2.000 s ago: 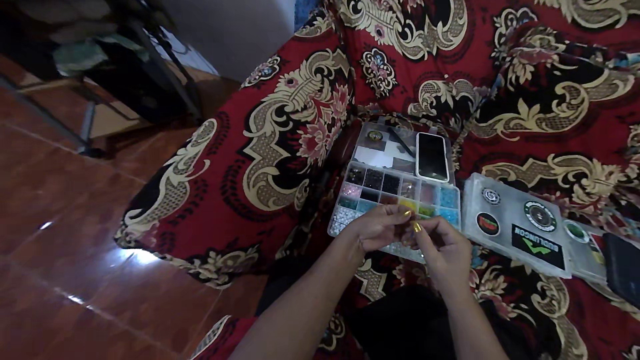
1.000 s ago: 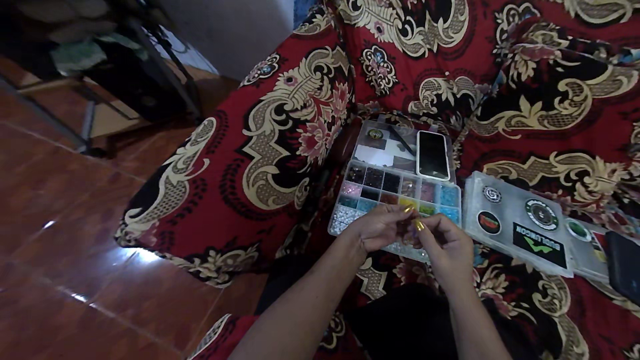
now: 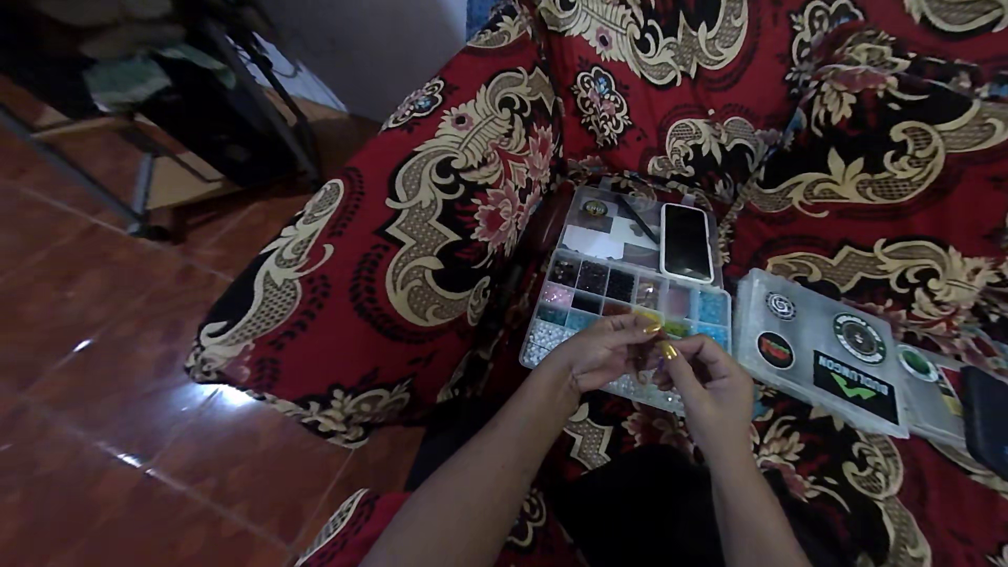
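Observation:
A divided plastic bead box (image 3: 531, 346) lies with its lid folded back on the patterned sofa, its compartments filled with beads sorted by colour. Over its front part, my left hand (image 3: 606, 350) and my right hand (image 3: 705, 378) meet with fingertips pinched close together. Something very small seems to be between the fingers, too small to make out. Both thumbs have gold nail polish. On the raised lid (image 3: 579, 213) rest a white-cased smartphone (image 3: 687, 242), a thin dark tool (image 3: 636, 218) and pieces of white paper (image 3: 592, 242). The hands hide several front compartments.
Right of the bead box lies a closed translucent case (image 3: 819, 346) with stickers. Beyond it are another case (image 3: 929, 386) and a dark object (image 3: 986, 417) at the frame's edge. A metal-framed stand (image 3: 142, 189) stands on the tiled floor at left. The sofa arm (image 3: 441, 220) rises beside the box.

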